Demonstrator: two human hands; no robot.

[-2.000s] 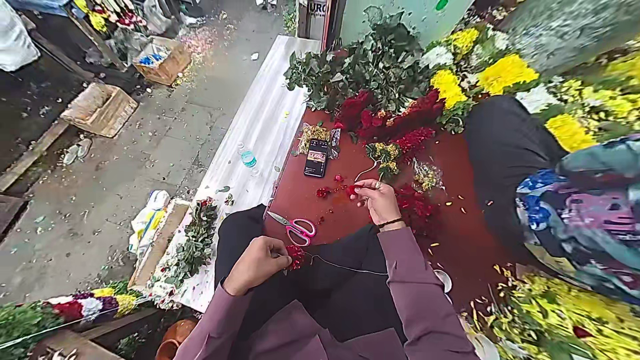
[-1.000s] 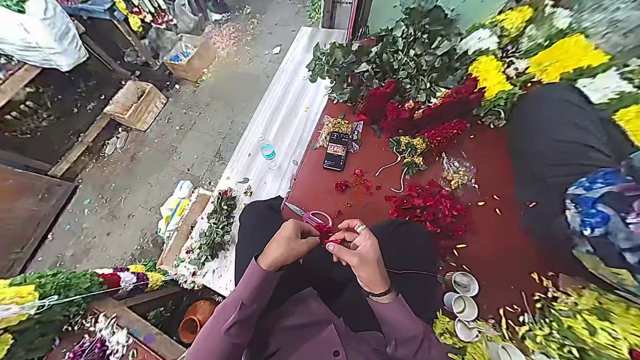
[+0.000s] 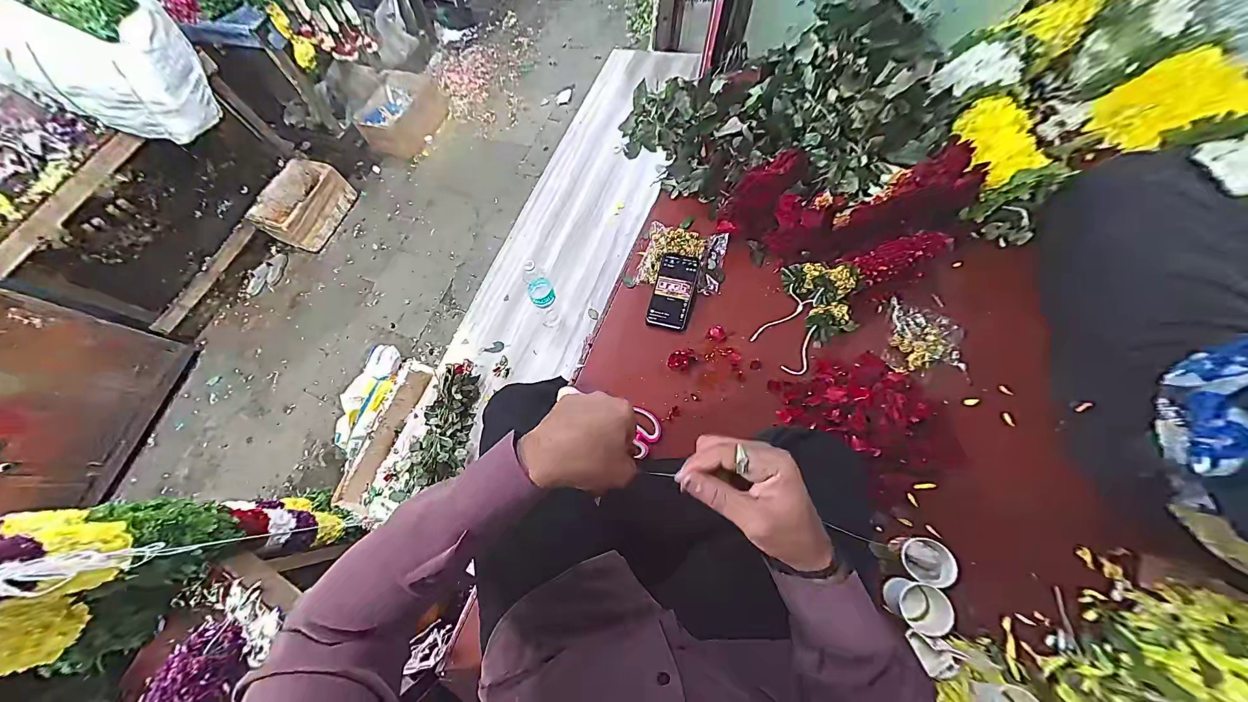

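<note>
My left hand (image 3: 582,441) is a closed fist above my lap, on the thread (image 3: 661,474) that runs across to my right hand (image 3: 756,495). The right hand pinches this thread between thumb and fingertips and wears a ring. From behind that wrist the thread goes on toward the paper cups (image 3: 926,563). Pink scissor handles (image 3: 643,432) show just past my left fist; the blades are hidden. Red petals (image 3: 858,402) lie heaped on the red-brown tabletop (image 3: 985,429), and small red flower heads (image 3: 682,359) lie nearer the phone (image 3: 675,292).
Leafy rose stems (image 3: 809,97), dark red garlands (image 3: 902,195) and yellow flowers (image 3: 1165,97) are at the back. A small bottle (image 3: 538,286) is on the white board (image 3: 575,195). A person's dark-clothed leg (image 3: 1121,292) is at the right. Leafy stems (image 3: 444,419) lie left of my lap.
My hands were together at red petals one second ago; now they are apart with thread stretched between them. No red petals show at my fingers now.
</note>
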